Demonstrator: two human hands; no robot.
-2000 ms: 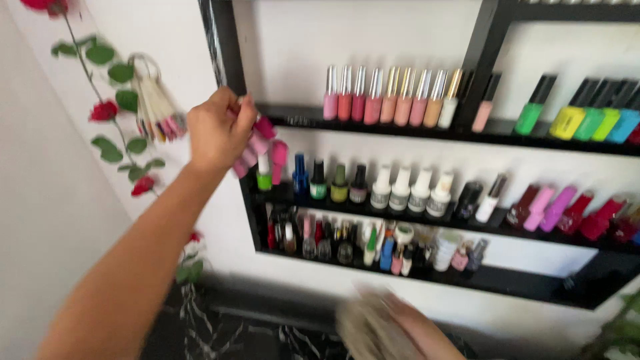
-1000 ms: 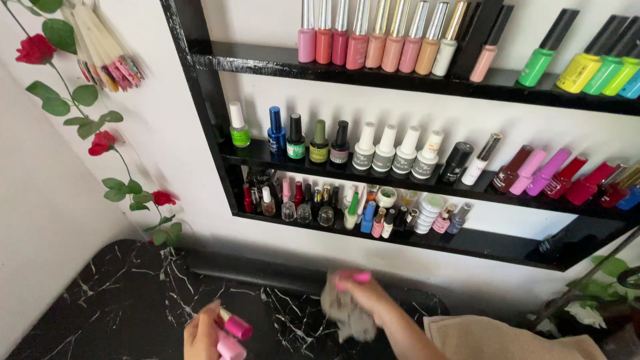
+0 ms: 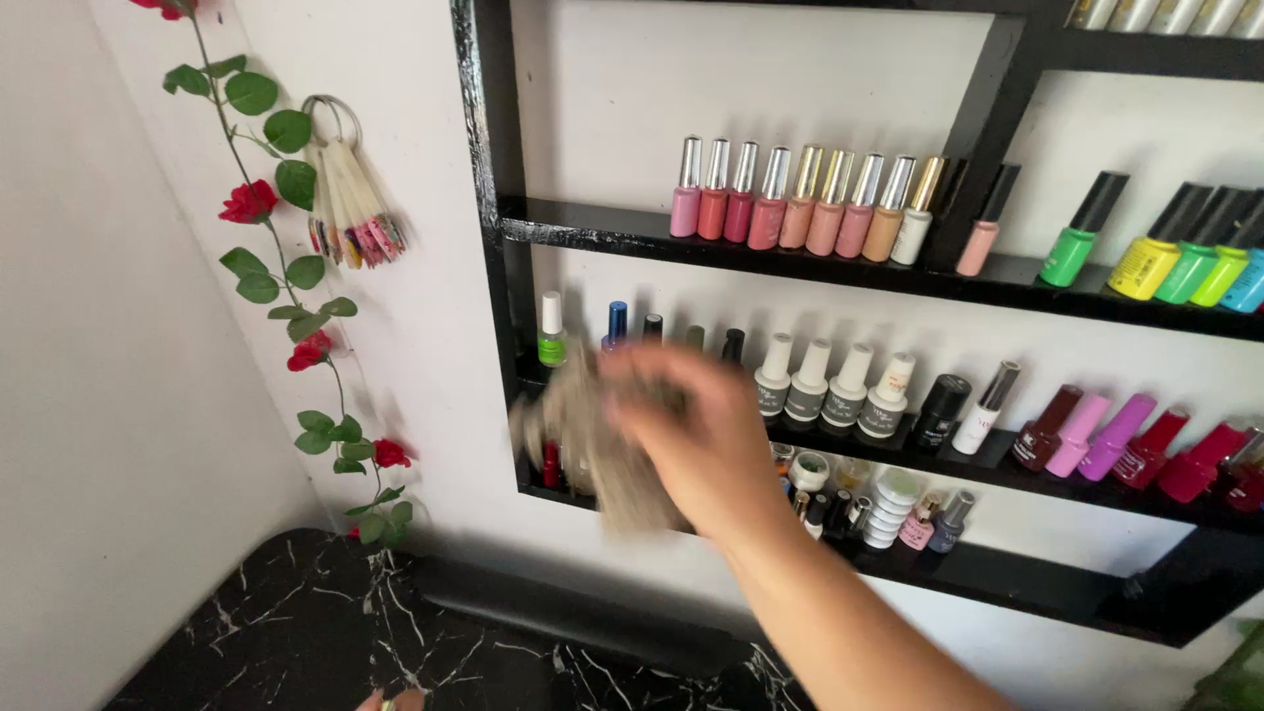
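Note:
My right hand [image 3: 691, 425] grips a greyish-beige cloth [image 3: 632, 474], blurred by motion, in front of the left part of the black shelf's [image 3: 849, 262] middle level. The cloth hangs before the lowest level and hides part of its bottles. Just left of and above the cloth stands a white-capped bottle with green polish [image 3: 551, 336]; a blue-capped bottle [image 3: 617, 321] is behind the fingers. Only some fingertips of my left hand [image 3: 390, 701] show at the bottom edge, over the black marbled counter [image 3: 296, 632], with a small part of something between them.
Polish bottles with silver and gold caps [image 3: 825, 197] line the upper level. White-capped bottles [image 3: 810, 380] stand right of my right hand. Nail swatch sticks on a ring [image 3: 351, 207] and an artificial rose garland [image 3: 306, 351] hang on the left wall. A black roll-like edge [image 3: 563, 612] runs along the counter's back.
My right hand has risen from above the counter to the shelf with the cloth. My left hand, which held pink bottles, has dropped mostly out of view.

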